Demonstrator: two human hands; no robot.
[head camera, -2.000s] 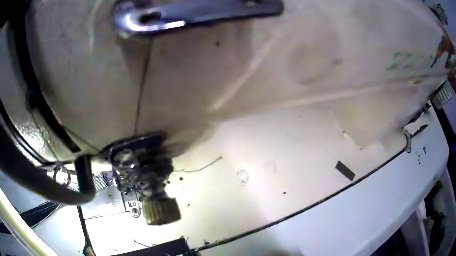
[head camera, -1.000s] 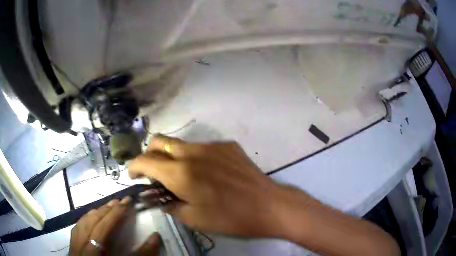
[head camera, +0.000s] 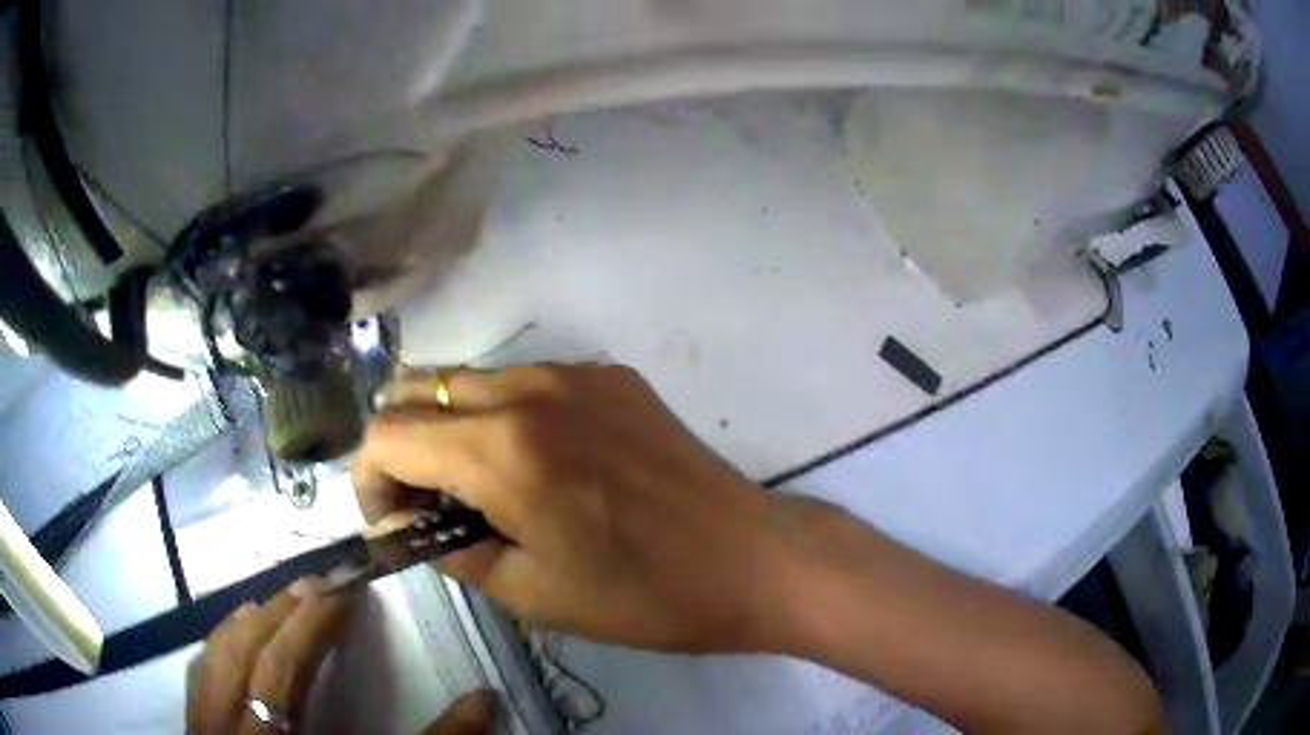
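Observation:
A long black strip (head camera: 187, 620) runs from the left edge to my hands, in front of the needle area. My right hand (head camera: 575, 503) is closed around a dark slim tool (head camera: 448, 528), possibly snips, at the strip's right end. My left hand (head camera: 280, 668) lies at the bottom left with its fingertips on the strip; its lower part is cut off by the frame edge. A pale piece (head camera: 388, 668) shows beneath and between the hands. The tension dial (head camera: 313, 417) is just behind my right fingertips. The needle is not clearly visible.
The cream machine head (head camera: 647, 86) spans the top. A small dark scrap (head camera: 909, 365) lies on the bed at right. The handwheel (head camera: 1211, 161) is at the far right. A white paddle (head camera: 43, 582) is at the left. A grey textured strip (head camera: 173, 448) lies behind the black strip.
Both hands came into view after the first frame. Since the second frame, my right hand has shifted slightly left, and the dark tool and strip show more clearly.

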